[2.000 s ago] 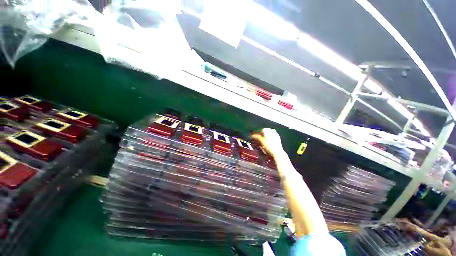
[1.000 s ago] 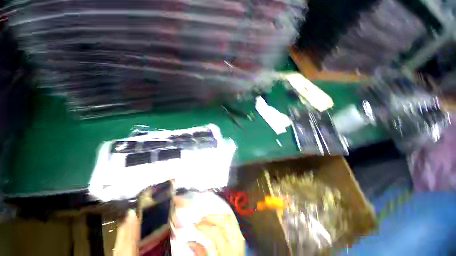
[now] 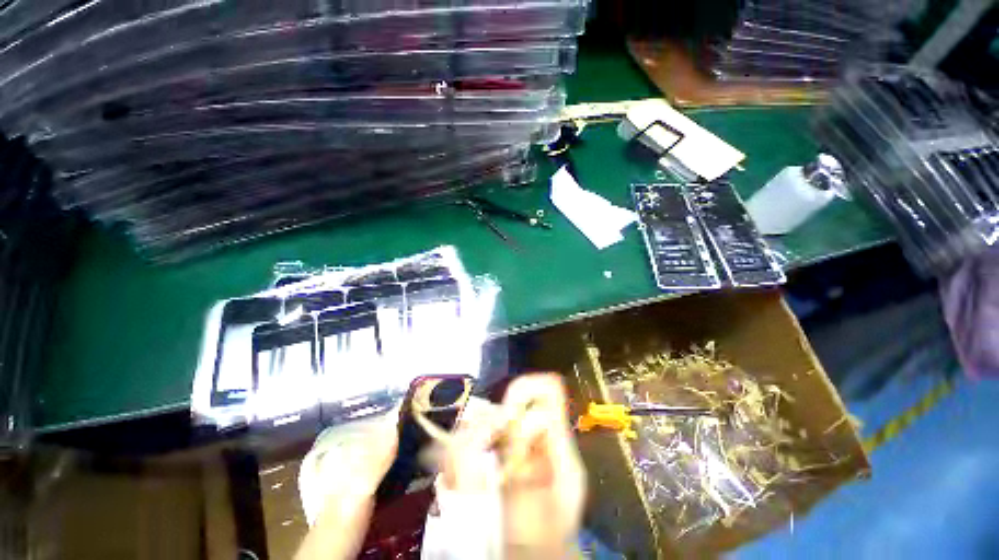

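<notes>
A red flip phone (image 3: 411,465) with a dark upper half is held open above the bench's front edge. My left hand (image 3: 353,481) grips it from the left. My right hand (image 3: 537,465) is blurred and lies over the phone's right side, hiding part of it. A thin yellowish strip (image 3: 440,407) curls up at the phone's top and runs to my right fingers, which seem to pinch it. A shiny white lens tray (image 3: 296,407) with black-framed lenses lies just beyond my hands.
Stacked clear trays (image 3: 296,120) stand behind. Tweezers (image 3: 495,224), a white strip (image 3: 588,208), two dark panels (image 3: 685,241) and a whitish bottle (image 3: 791,199) lie on the green bench. An orange-handled tool (image 3: 606,417) lies over a scrap-filled carton (image 3: 816,438).
The view has dropped from the tray stack to the bench front. The phone is now in my left hand. Its yellowish border has lifted into a curl, and my right hand is over it.
</notes>
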